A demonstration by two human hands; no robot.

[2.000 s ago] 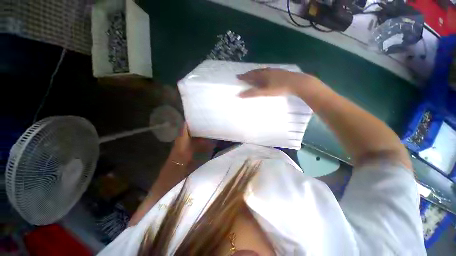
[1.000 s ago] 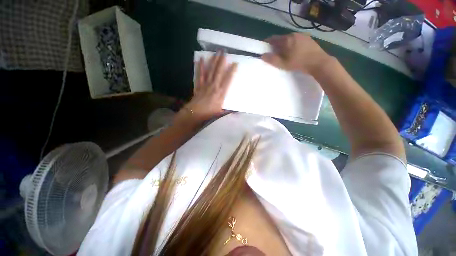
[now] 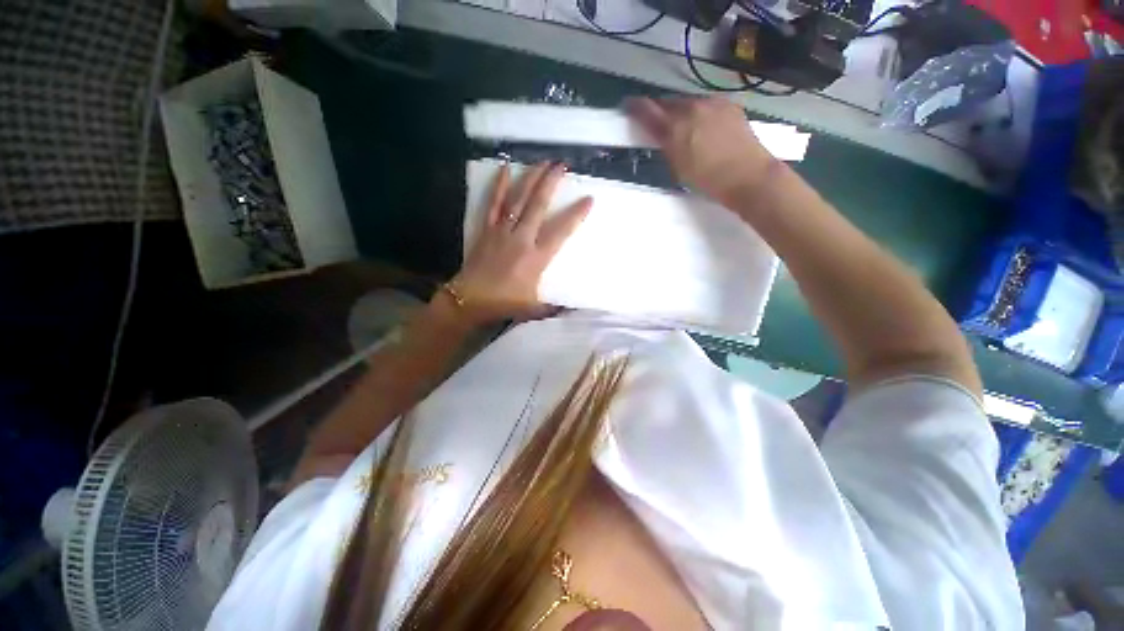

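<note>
A white tray block (image 3: 659, 253) lies on the green bench in front of my body. My left hand (image 3: 518, 247) rests spread on its left end, fingertips at its far edge. My right hand (image 3: 696, 142) grips a narrow white strip or tilted tray (image 3: 542, 123) beyond the block. Small shiny metal parts (image 3: 616, 160) show in the gap between the strip and the block, and a few more show behind the strip. My right fingertips are blurred, and the hand hides part of the strip.
A cream box (image 3: 323, 185) with metal parts stands at the left. A white fan (image 3: 160, 524) is at lower left. Cables and a black device (image 3: 783, 52) lie on the rear ledge beside a clear plastic bag (image 3: 949, 86). Blue bins (image 3: 986, 290) are at right.
The large white block was tilted up between my hands, then came down flat. My left hand moved onto its top. The narrow strip has moved away from the block, widening the gap.
</note>
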